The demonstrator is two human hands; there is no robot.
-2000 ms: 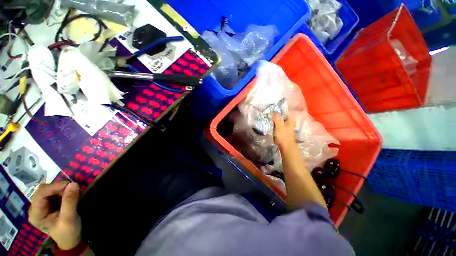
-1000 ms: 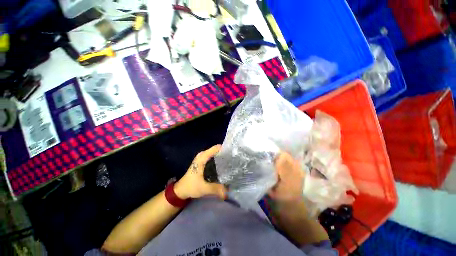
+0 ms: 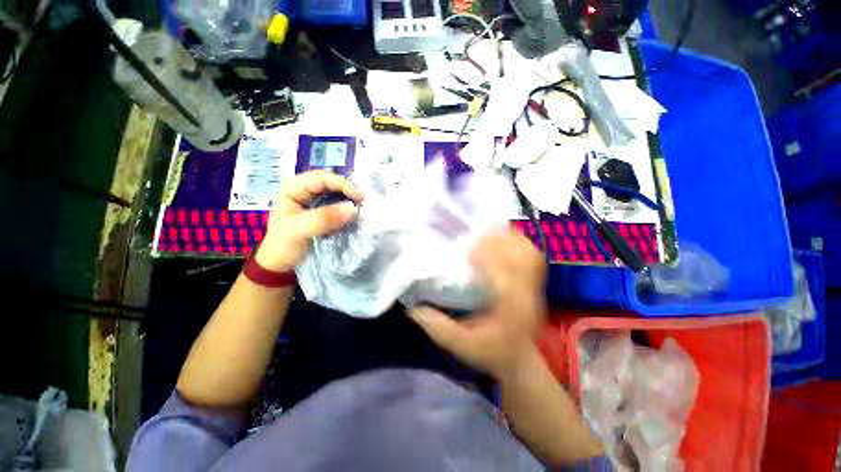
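A clear, crinkled plastic bag (image 3: 387, 249) is held in front of me above the front edge of the mat. My left hand (image 3: 309, 221) grips its left side, with a dark thing partly showing under the fingers. My right hand (image 3: 493, 300) is blurred and grips the bag's right side from below. What is inside the bag cannot be made out.
The printed mat (image 3: 217, 230) lies behind the bag. A yellow-and-black screwdriver (image 3: 395, 123), white papers (image 3: 553, 175) and a black-handled tool (image 3: 613, 235) lie on it. A blue bin (image 3: 728, 166) and a red bin (image 3: 733, 387) with bags stand at right.
The bag has come out of the red bin and over to the mat's front edge, held in both hands. The view has turned left towards the bench.
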